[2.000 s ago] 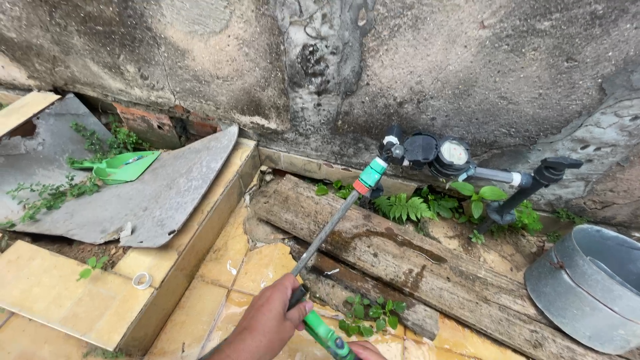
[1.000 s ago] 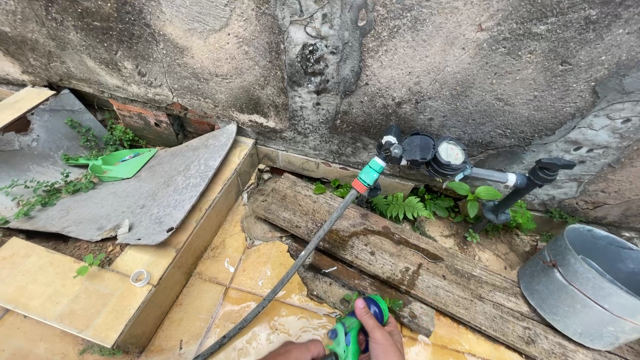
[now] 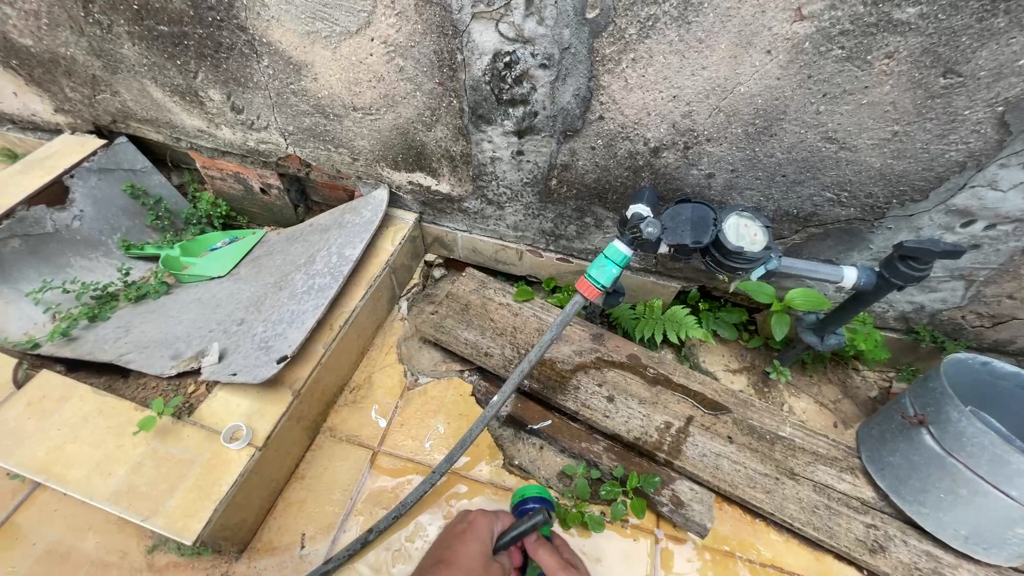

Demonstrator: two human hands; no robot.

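At the bottom centre, my left hand (image 3: pixel 468 544) pinches the end of a dark hose (image 3: pixel 524 530). Just right of it, my right hand (image 3: pixel 558 555) is closed on a green and blue hose spray nozzle (image 3: pixel 532 502), partly hidden by both hands. The hose end overlaps the nozzle; whether they are joined I cannot tell. A grey hose (image 3: pixel 480 420) runs from the lower left up to a green and orange hose connector (image 3: pixel 604 270), which is fixed to the tap fitting (image 3: pixel 642 228) beside the water meter (image 3: pixel 744 232).
Weathered wooden planks (image 3: pixel 640 400) lie along the wall. At right stands a grey metal bucket (image 3: pixel 944 456). A raised tiled ledge (image 3: pixel 320 400) at left carries a bent grey sheet (image 3: pixel 264 312), a green dustpan (image 3: pixel 210 256) and a white tape roll (image 3: pixel 236 435). Weeds grow around; the yellow tiles look wet.
The nozzle has turned in my hands, its round head now facing up the frame. The dark hose end is now visible between my fingers. The grey hose stays on its connector.
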